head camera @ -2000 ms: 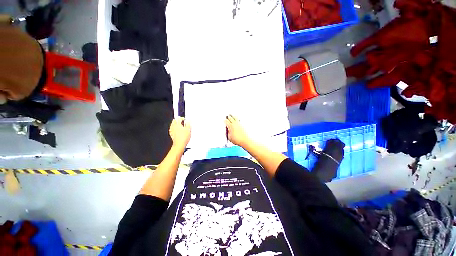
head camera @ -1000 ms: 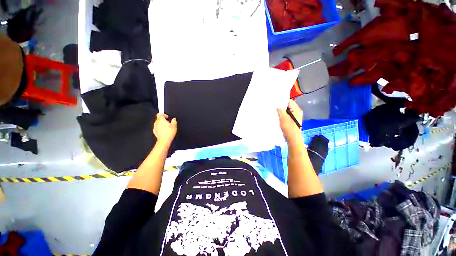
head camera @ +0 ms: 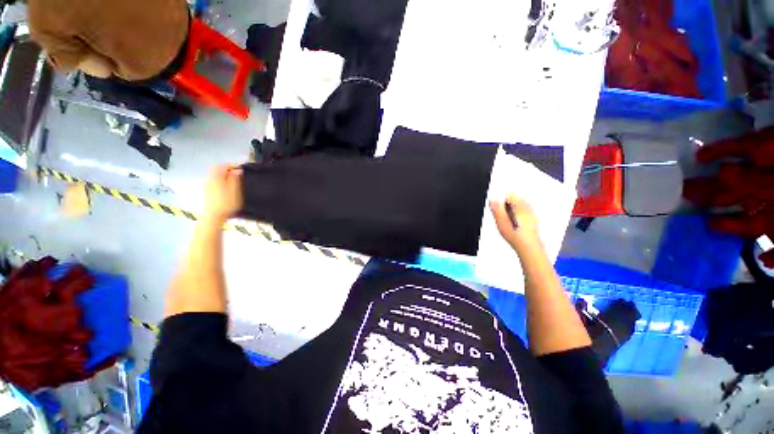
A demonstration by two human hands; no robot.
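Note:
My left hand [head camera: 226, 193] grips the left end of a black garment panel [head camera: 331, 199], which stretches blurred from beyond the table's left side over the table. Another black panel [head camera: 454, 182] lies under and beside its right end. My right hand [head camera: 514, 222] rests at the white template [head camera: 530, 188] and holds a thin dark pen [head camera: 511, 214]. The template lies at the right of the black panels, and a dark corner of cloth [head camera: 539, 158] shows beyond its upper edge. Stacked black panels [head camera: 365, 51] lie at the table's left, partly covered by the held panel.
White cloth [head camera: 316, 78] lies among the black pieces. A light blue sheet [head camera: 447, 264] is at the near table edge. Blue crates [head camera: 653, 326] and a red stool [head camera: 599, 180] stand right, another red stool [head camera: 216, 68] left. A dark bundle [head camera: 613, 326] lies on the right crate.
The template moved off the black panel to the right, with my right hand. My left hand has swung out left, now holding a black panel. The view has turned and shifted left.

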